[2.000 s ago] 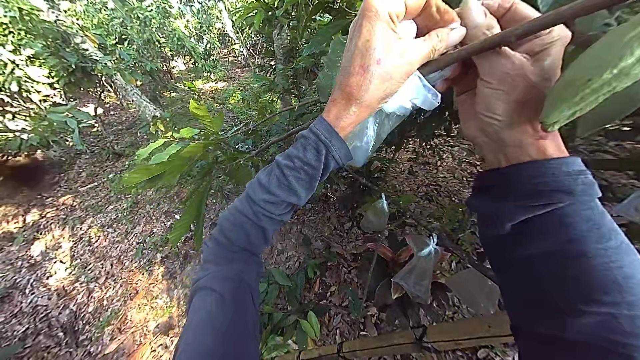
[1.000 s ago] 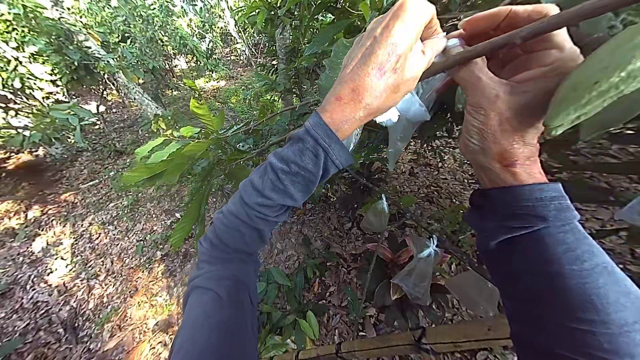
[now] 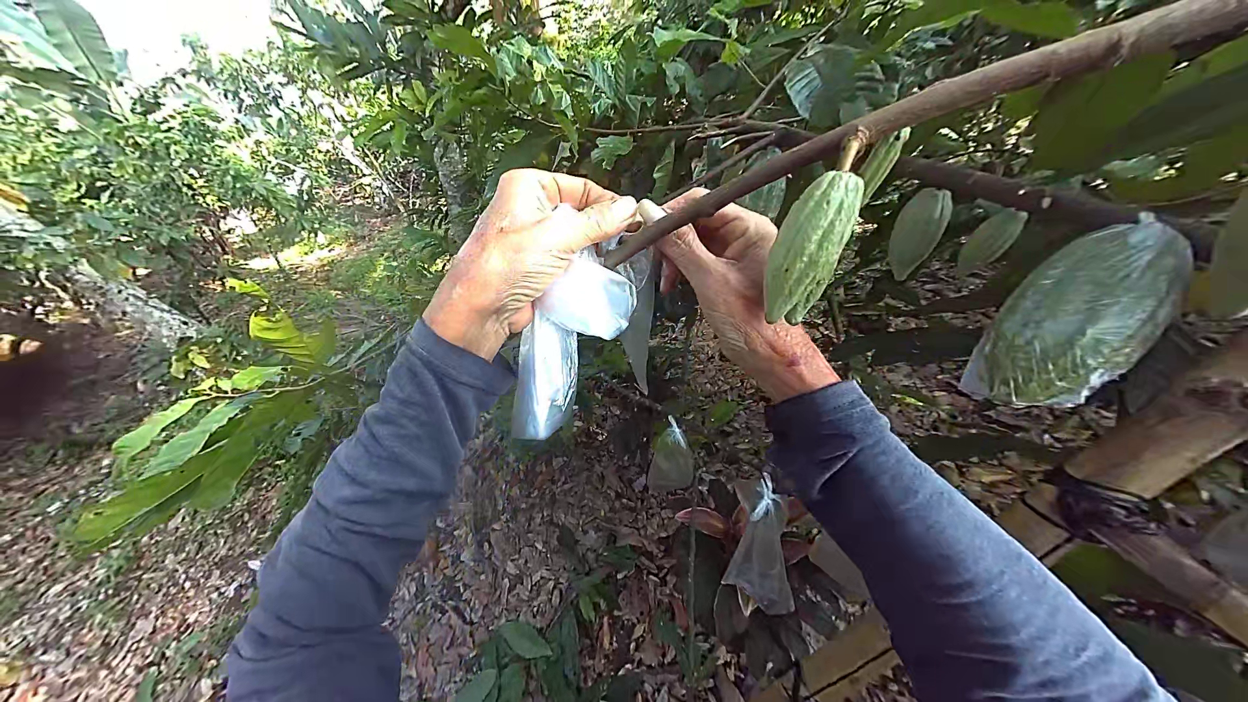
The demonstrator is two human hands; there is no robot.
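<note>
Near a cacao branch [image 3: 936, 102], my left hand [image 3: 531, 249] pinches clear plastic bags [image 3: 551, 361], which hang in folds below its fingers. The fingertips of my right hand [image 3: 726, 273] meet those of my left beside the thin end of the branch, and part of the plastic lies between the hands. What exactly the right fingers pinch is hidden behind the branch. A green cacao pod [image 3: 814, 244] hangs from the branch just right of my right hand. Farther right, a large pod is wrapped in a clear plastic bag [image 3: 1087, 312].
More small pods [image 3: 919, 232] hang behind the branch. Tied clear bags [image 3: 760, 561] hang lower down, below my hands. Bamboo poles [image 3: 1160, 439] cross the lower right. A leafy shoot [image 3: 205, 448] reaches in from the left, above ground covered with dry leaves.
The view has swung to the right and up, bringing the pods and the bagged pod into sight. Both hands remain close together at the branch with the plastic.
</note>
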